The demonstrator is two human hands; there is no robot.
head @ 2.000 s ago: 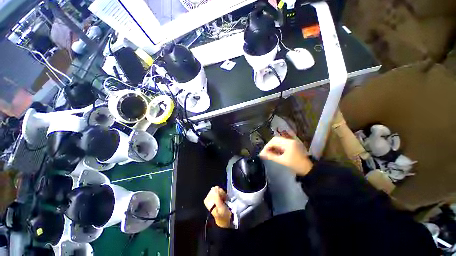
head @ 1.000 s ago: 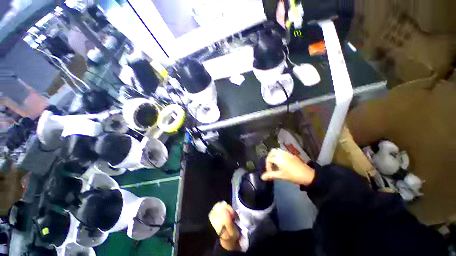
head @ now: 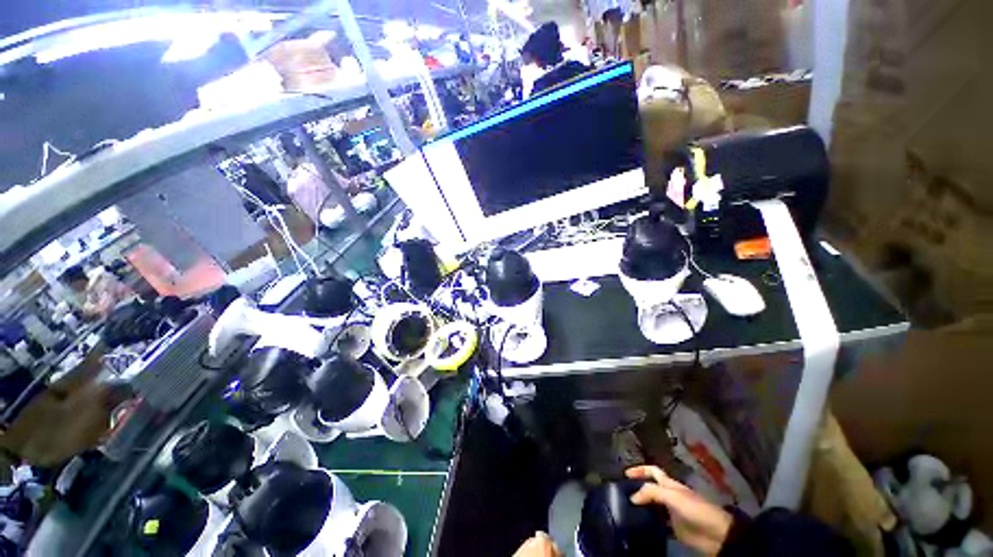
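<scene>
A dome camera [head: 622,520] with a black head and white body is low in the view, over my lap. My right hand [head: 684,507] rests its fingers on the right upper side of the black head. My left hand [head: 536,545] is at the bottom edge, mostly cut off, to the left of the camera; its grip cannot be seen. The camera's lower body is cut off by the frame.
Several dome cameras [head: 346,390] lie on the green mat at left. Two stand by the keyboard [head: 588,261], below the monitor [head: 550,141]. A mouse [head: 734,294], a yellow tape roll [head: 452,345], a pale frame post [head: 808,403] and a carton with white parts [head: 926,495] also show.
The view has tilted up, so the monitor and workshop now show and the hands and held camera sit lower. My right hand has moved from the head's top edge onto its side.
</scene>
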